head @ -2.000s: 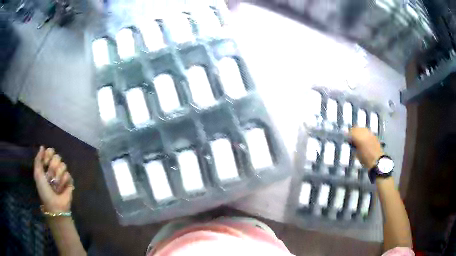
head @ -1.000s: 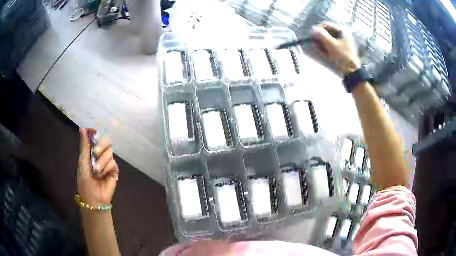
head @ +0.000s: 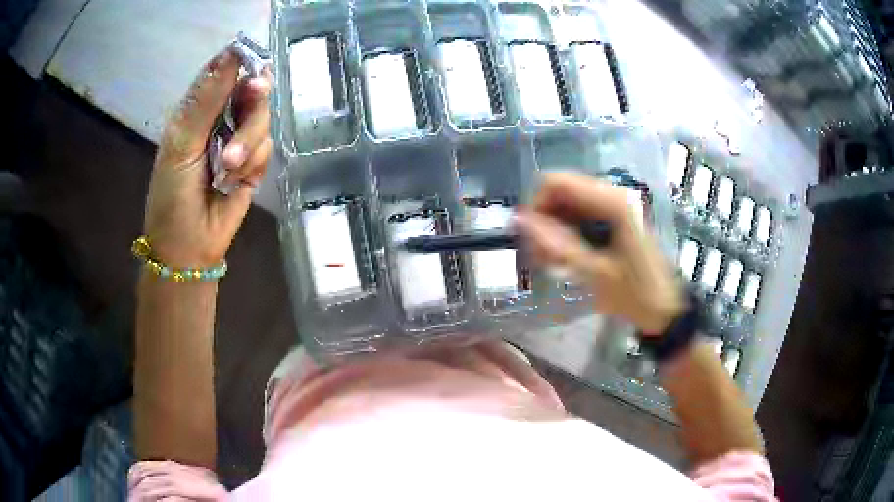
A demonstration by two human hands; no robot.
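A clear blister tray (head: 377,157) lies in front of me with white modules (head: 422,265) in its pockets. My right hand (head: 588,240), with a dark watch band, is shut on a dark marker pen (head: 456,241). The pen points left, its tip over the second module of the front row. A small red mark shows on the module at its left (head: 336,260). My left hand (head: 211,157), with a bead bracelet, holds a small shiny pale object (head: 224,147) at the tray's left edge; fingers partly hide it.
A second tray of white modules (head: 720,230) lies at the right on the pale table (head: 784,324). Tall tray stacks (head: 819,64) stand at the back right. Dark floor (head: 78,186) and stacks show at the left. White scraps (head: 753,98) lie near the right stacks.
My right hand has moved from the tray's far edge to its front row with the pen. My left hand has come up beside the tray. The view has shifted towards the tray's near side.
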